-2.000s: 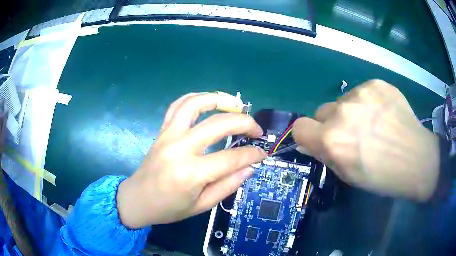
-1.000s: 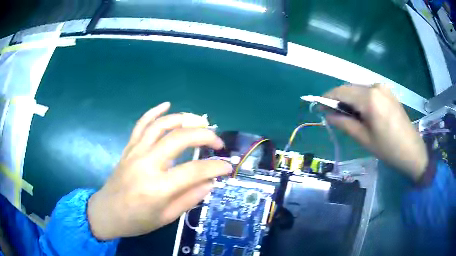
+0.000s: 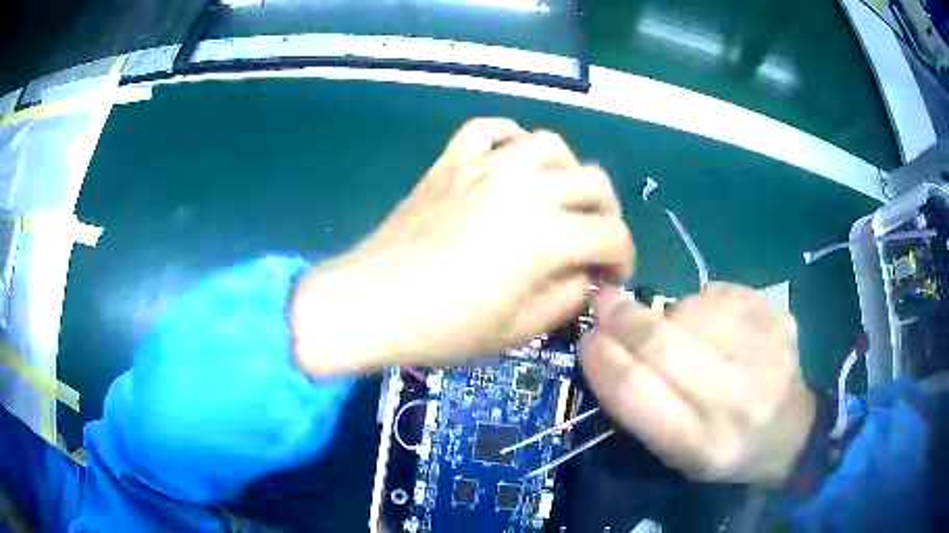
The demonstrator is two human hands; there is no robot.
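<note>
The blue mainboard (image 3: 465,455) lies in the open white housing (image 3: 382,448) at the bottom centre. My left hand (image 3: 489,245) reaches over the top of the unit, blurred, its fingers curled down. My right hand (image 3: 702,385) is over the unit's right side, its fingertips meeting those of my left hand. Thin two-pronged tweezers (image 3: 557,429) stick out from under my right hand, prongs apart above the board. The spot where the fingertips meet is hidden, so what my left hand pinches cannot be told.
A white cable (image 3: 687,246) with a small plug (image 3: 650,189) sticks up beyond the unit. A neighbouring white-cased unit (image 3: 872,302) stands at the right. Taped white sheets (image 3: 47,229) lie at the left. A pale strip with a black frame (image 3: 385,73) crosses the far side.
My left hand has moved right and up across the unit. My right hand has come down and left to meet it. The red and yellow wires are now hidden.
</note>
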